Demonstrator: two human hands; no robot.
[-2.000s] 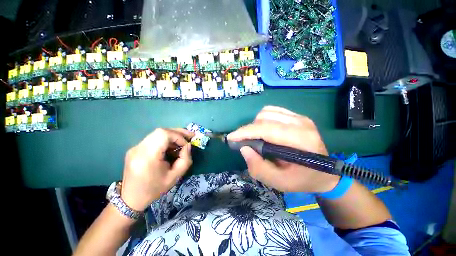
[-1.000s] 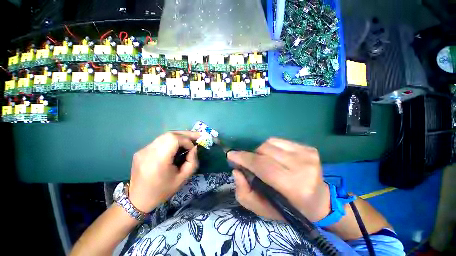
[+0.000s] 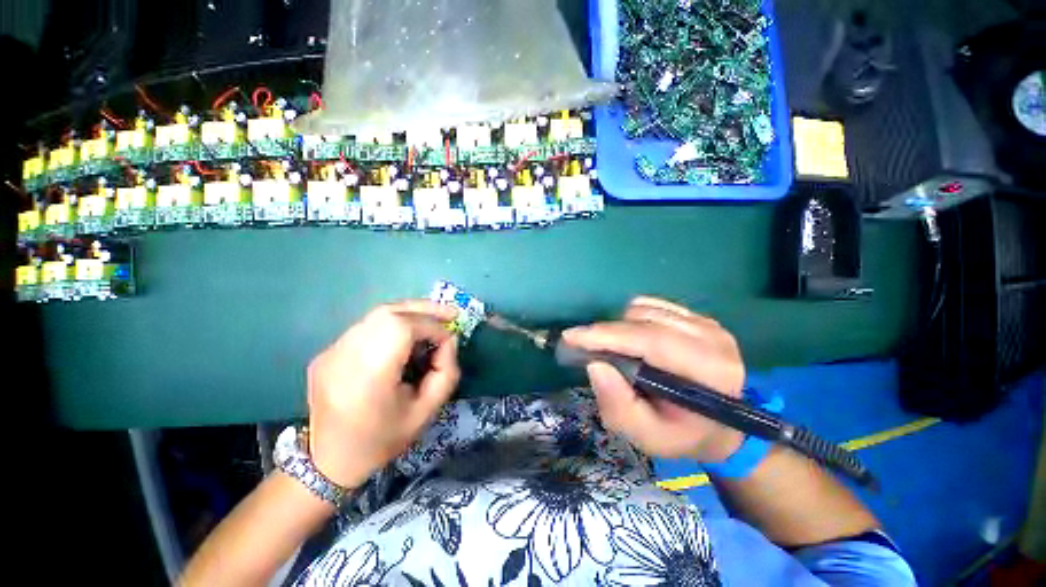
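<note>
My left hand (image 3: 384, 384) holds a small circuit board (image 3: 462, 306) in its fingertips above the green mat, its white-blue side up. Part of the board is hidden by my fingers. My right hand (image 3: 671, 373) grips a black soldering iron (image 3: 717, 404) like a pen. The iron's thin metal tip points left at the board's right edge; I cannot tell if it touches.
Rows of populated boards (image 3: 279, 197) line the mat's back left, under a clear extractor hood (image 3: 453, 69). A blue bin (image 3: 694, 189) of small green boards stands back right. Beside it are a yellow sponge (image 3: 820, 147), a black stand (image 3: 821, 247) and a soldering station (image 3: 918, 197).
The iron's handle has swung to a flatter angle, and my right hand has moved slightly up. My left hand still holds the board. The view has shifted slightly.
</note>
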